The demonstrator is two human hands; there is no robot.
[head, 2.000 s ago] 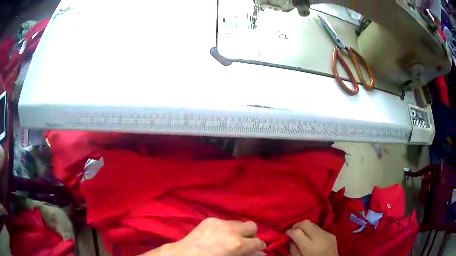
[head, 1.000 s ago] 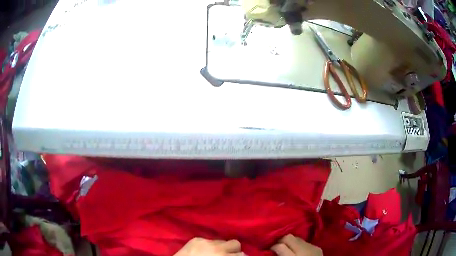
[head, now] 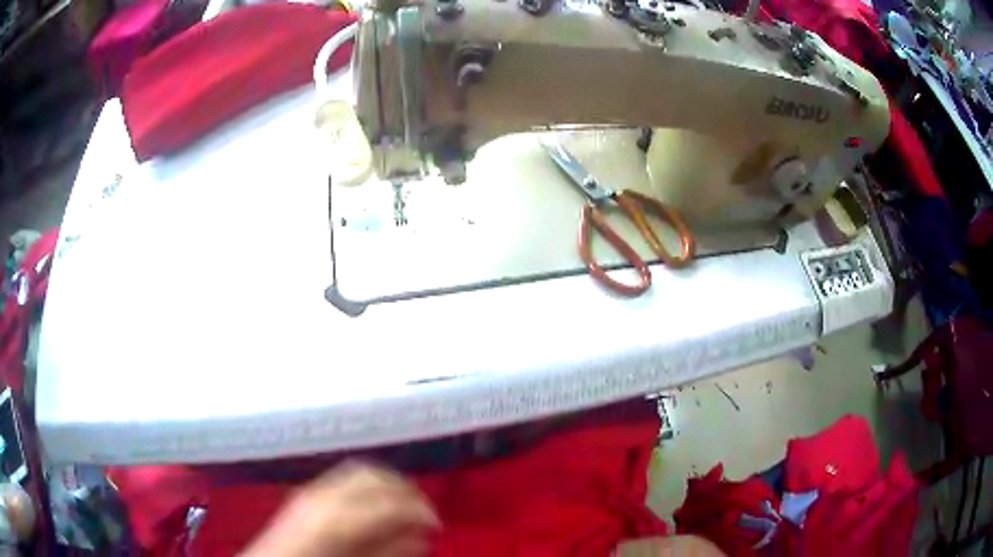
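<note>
Red fabric panels [head: 544, 479] lie bunched below the front edge of the white machine table [head: 218, 359]. My left hand [head: 354, 511] is blurred over the left-middle part of the red fabric; whether it holds any is unclear. My right hand [head: 670, 546] is cut off by the bottom edge, with only its back showing at the fabric's right side. The cream sewing machine [head: 610, 82] stands at the back. Scissors [head: 615, 212] with orange-brown handles lie under its arm, blades slightly apart. No cloth lies under the needle area [head: 403, 196].
A folded red piece [head: 223, 82] lies at the table's far left. A pale lamp [head: 345, 141] hangs left of the machine head. A control panel [head: 844, 281] is at the right table edge. A red bundle with bluish-white scraps [head: 838, 479] is at lower right.
The view has tilted up, showing more of the machine and the folded red piece. My left hand has moved left, away from my right hand. My right hand is lower and mostly out of frame.
</note>
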